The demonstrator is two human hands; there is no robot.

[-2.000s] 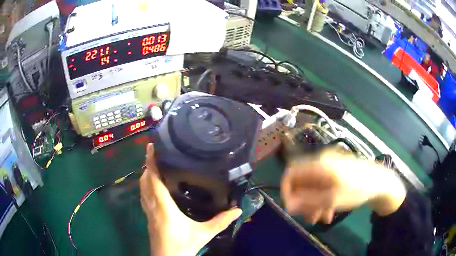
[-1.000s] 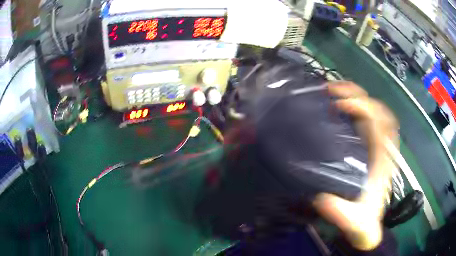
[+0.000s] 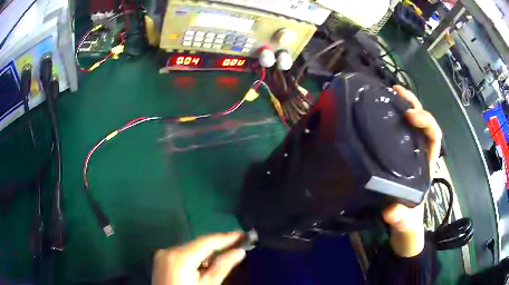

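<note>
The black tower power strip is held tilted on its side above the mat, with its round top and pale strip facing right. My right hand grips it around the top end, partly hidden behind it. My left hand is at the bottom edge of the picture. Its fingertips pinch a small grey-tipped piece at the tower's lower left end; I cannot tell what it is. The USB test lead lies on the green mat, its plug free.
The beige box and panel meters stand at the back. A white-blue tester with black leads is at left. Clear plastic lies on the mat. A black cord bundle is at right. Dark blue shows below the tower.
My left hand has let go of the tower's side and come to its lower left end. My right hand has taken the tower's top end, and the tower has tipped over sideways.
</note>
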